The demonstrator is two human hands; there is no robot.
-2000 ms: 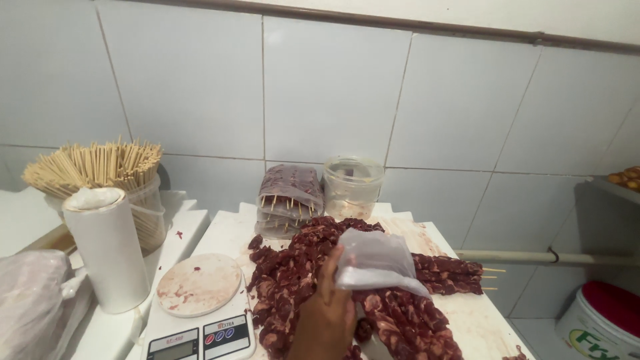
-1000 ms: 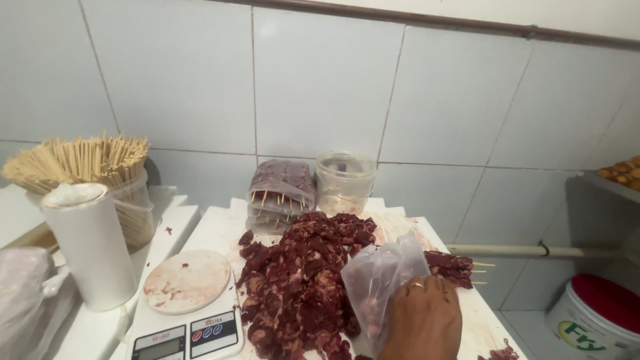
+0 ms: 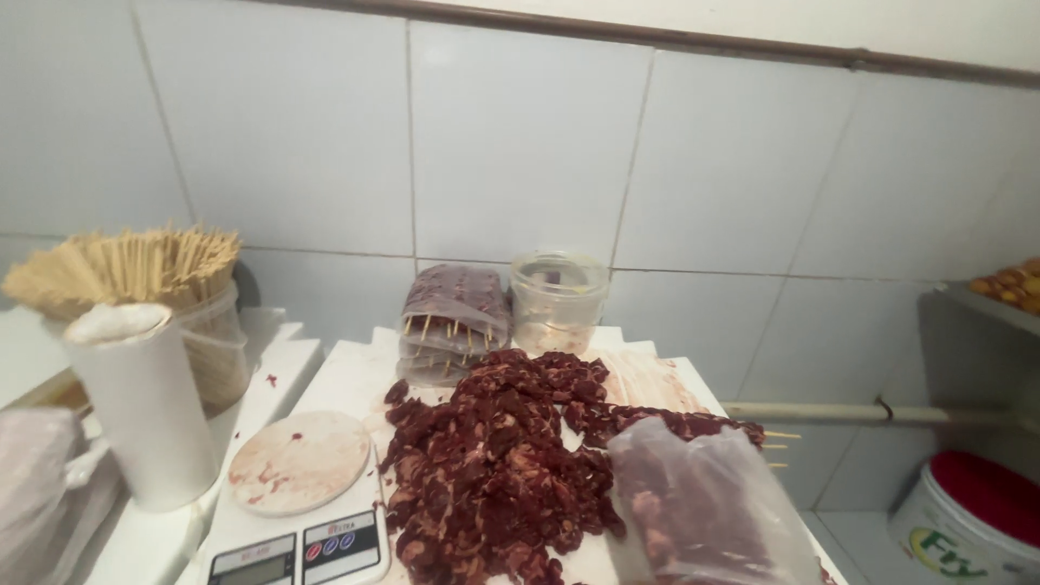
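Note:
Neither of my hands shows in the head view now. A heap of raw red meat pieces (image 3: 504, 471) lies on the white board (image 3: 349, 374). At its right, a clear plastic bag (image 3: 707, 504) with meat inside lies near the bottom edge. Behind the bag, meat skewers (image 3: 682, 424) rest with their wooden tips pointing right. Bagged meat skewers (image 3: 455, 317) are stacked at the back, beside a clear plastic tub (image 3: 561, 301). A digital kitchen scale (image 3: 345, 548) with a stained round platform stands left of the heap.
At the left, a plastic bucket (image 3: 219, 341) holds many wooden skewers (image 3: 138, 264) behind an upright white roll (image 3: 142, 414). A white plastic bag (image 3: 36, 487) lies at the far left. A tiled wall bounds the back. A red-lidded bucket (image 3: 975, 520) stands low at the right.
A hand that was on the clear bag a second ago is out of view. The bag now lies flatter, lower down at the right of the heap, with meat in it.

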